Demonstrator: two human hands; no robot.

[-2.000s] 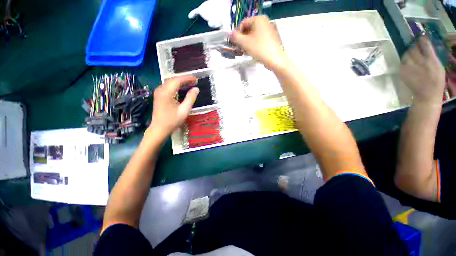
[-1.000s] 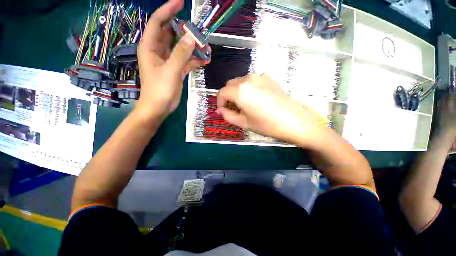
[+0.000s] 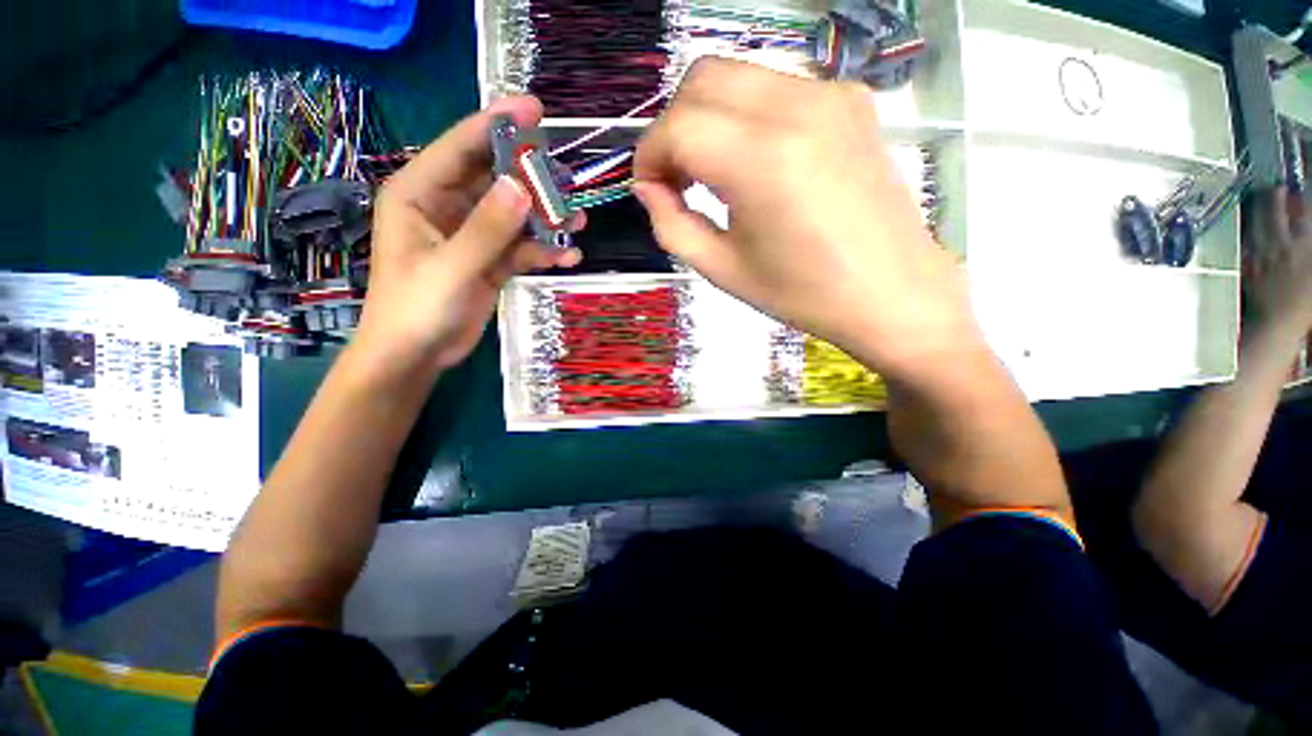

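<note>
My left hand (image 3: 449,237) holds a grey connector housing (image 3: 530,176) with an orange-red band around a pale centre. Several coloured wires (image 3: 602,178) run from the housing towards the right. My right hand (image 3: 784,194) is just right of the housing, with its thumb and index finger bent at these wires; whether its fingertips pinch a wire is hard to tell. Red wires (image 3: 619,350) lie in the near left compartment, dark maroon wires (image 3: 593,55) in the far left one. Black wires (image 3: 622,245) are partly hidden behind my hands.
The white divided tray (image 3: 1094,309) also holds yellow wires (image 3: 842,374), part-wired connectors (image 3: 871,43) and dark connectors (image 3: 1158,230). A connector pile (image 3: 266,245), an instruction sheet (image 3: 123,410) and a blue bin (image 3: 310,15) are left. Another person's arm (image 3: 1201,460) is at right.
My left hand, empty-looking over the tray at first, now holds the housing. My right hand went from the far compartment to the red wires, then up beside the housing. The view has shifted.
</note>
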